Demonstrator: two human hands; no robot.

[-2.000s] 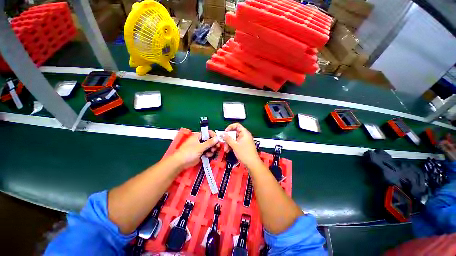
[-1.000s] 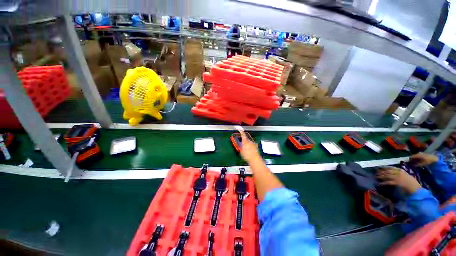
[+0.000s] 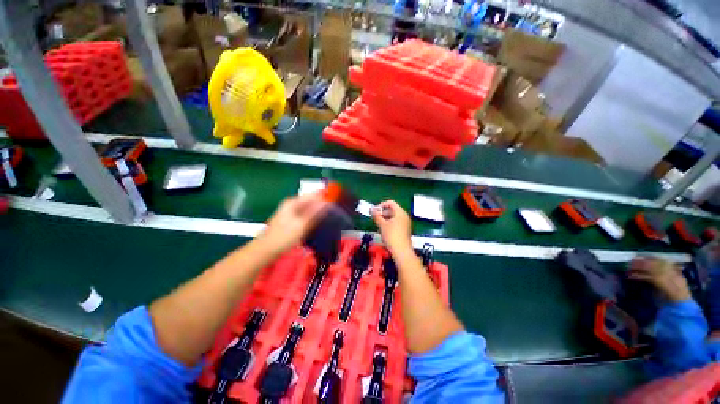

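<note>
My left hand [image 3: 298, 216] holds a black box base with an orange-red rim [image 3: 331, 221], tilted and blurred, above the back of the foam tray. My right hand [image 3: 392, 223] pinches a small white label [image 3: 365, 208] at its fingertips, just right of the box and apart from it. The red-pink foam tray [image 3: 304, 272] lies below my forearms. Black smartwatches with long straps lie in its pockets, such as one at the front [image 3: 276, 377] and one at the back [image 3: 355, 276].
Box bases [image 3: 481, 203] and pale lids [image 3: 429, 207] stand along the green belt [image 3: 237, 201]. A yellow fan [image 3: 247, 99] and stacked foam trays [image 3: 418, 95] stand beyond. A neighbouring person's hand [image 3: 661, 276] is at right near a box and a dark heap. A white scrap [image 3: 91, 300] lies at left.
The box base formerly on the belt by my right hand is now in my left hand over the tray. My left hand has come back into view; my right hand has drawn back with the label.
</note>
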